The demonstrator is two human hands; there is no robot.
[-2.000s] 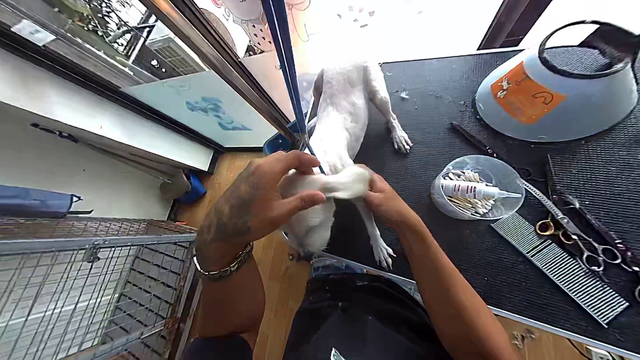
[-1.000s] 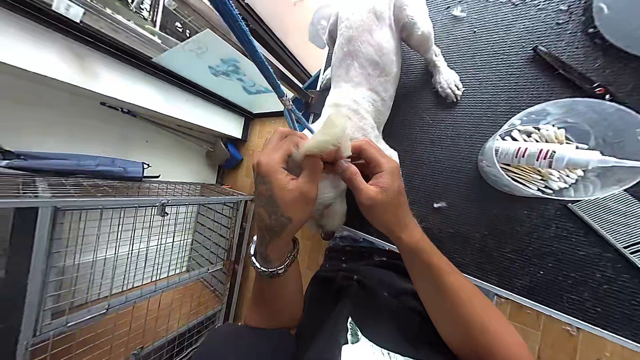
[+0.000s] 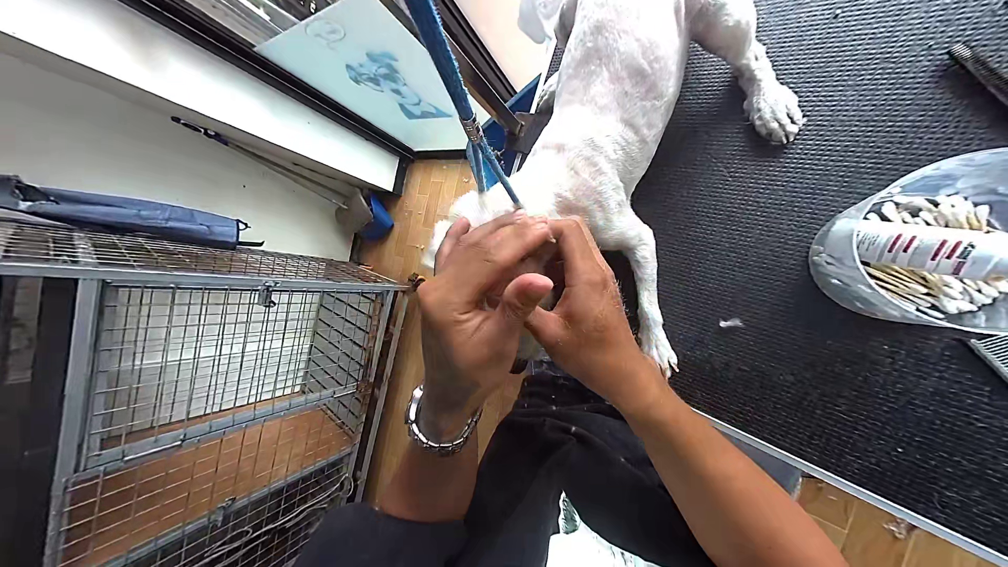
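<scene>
A white short-coated dog [image 3: 622, 94] stands on a black ribbed grooming table, its head low at the table's near left edge. Both hands are at the side of its head. My left hand [image 3: 484, 291], with a metal bracelet at the wrist, has its palm partly turned up and its fingers over the head. My right hand [image 3: 583, 307] touches it, thumb and fingers curled at the dog's head. Whether the fingers pinch the ear is hidden. A blue grooming loop [image 3: 453, 71] runs down to the dog's neck.
A clear plastic tub [image 3: 835, 252] at right holds cotton swabs [image 3: 929, 287] and a white bottle [image 3: 929, 248]. Near it lie a metal comb [image 3: 994, 350] and a dark-handled tool [image 3: 980, 71]. A wire cage [image 3: 228, 354] stands at left, with a blue folded thing [image 3: 134, 216] on top.
My hands held up a white ear flap of the dog earlier; now the flap is mostly hidden and my left hand has turned its palm upward. The view has moved closer.
</scene>
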